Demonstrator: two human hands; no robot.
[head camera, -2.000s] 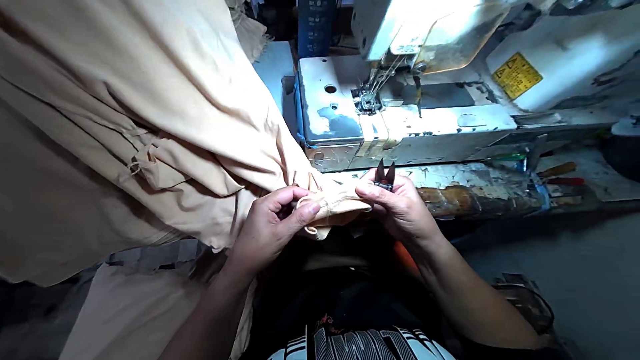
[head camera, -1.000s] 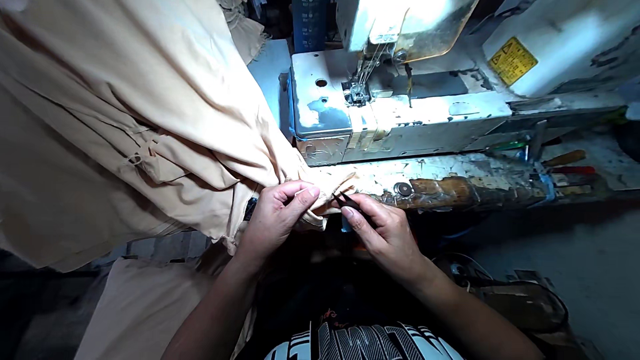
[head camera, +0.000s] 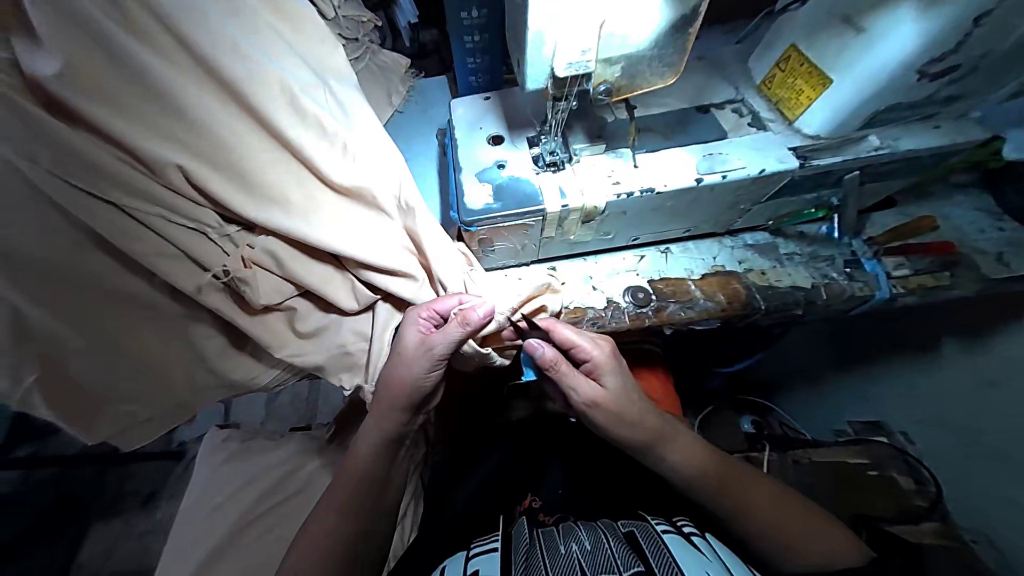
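Beige fabric hangs in folds over the left side and runs down to a bunched edge between my hands. My left hand pinches that edge between thumb and fingers. My right hand holds small thread snips, their dark blades pointing up and left against the cloth, with a blue part below the thumb. Whether the blades have cloth or thread between them cannot be told. Just beyond my hands stands an industrial sewing machine, its needles and presser foot over the bed, with no cloth under them.
The worn table edge runs right from my hands, with a round metal piece on it. Tools with a green handle, a wooden handle and a red handle lie at the right. More beige cloth lies lower left.
Two seconds ago the snips pointed upward, away from the cloth, in my right hand; now their blades are at the cloth's edge. My left hand still pinches the cloth.
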